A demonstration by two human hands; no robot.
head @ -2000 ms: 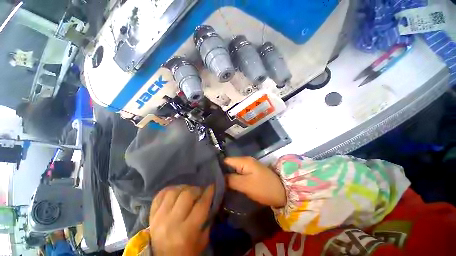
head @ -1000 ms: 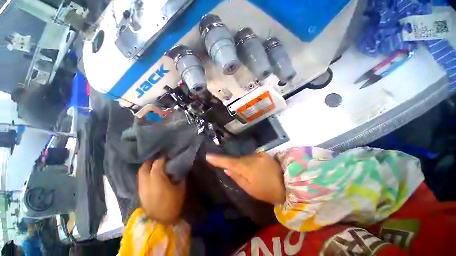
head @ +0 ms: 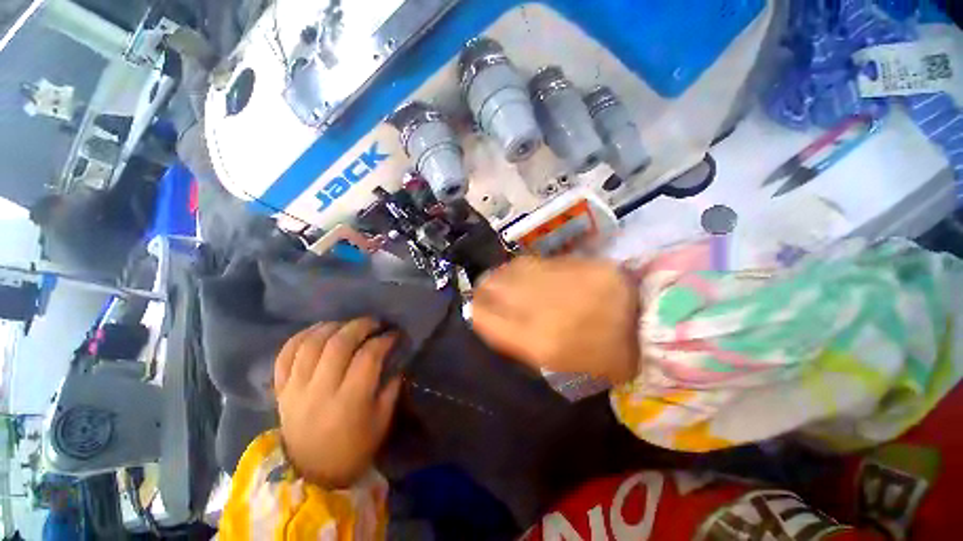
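The dark grey garment piece (head: 465, 423) lies under both hands, runs up to the presser foot and needle area (head: 438, 254) and hangs toward my lap. A thin pale stitch line crosses it. My left hand (head: 338, 396) has its fingers curled on a fold of the cloth, left of the needle. My right hand (head: 560, 317) is blurred at the right of the presser foot, over the cloth edge; its fingertips are bunched and their hold cannot be made out. The white and blue overlock machine (head: 354, 174) stands just beyond the hands.
Grey tension dials (head: 507, 116) stick out above the needle area. The orange warning label (head: 560, 230) is partly behind my right hand. Red and dark snips (head: 818, 159) and blue striped cloth (head: 818, 74) lie on the right. More dark cloth (head: 185, 391) hangs at the left.
My right hand has moved up and right, from the cloth to beside the needle area, and now covers the bed plate. My left hand stays on the cloth, which lies flatter.
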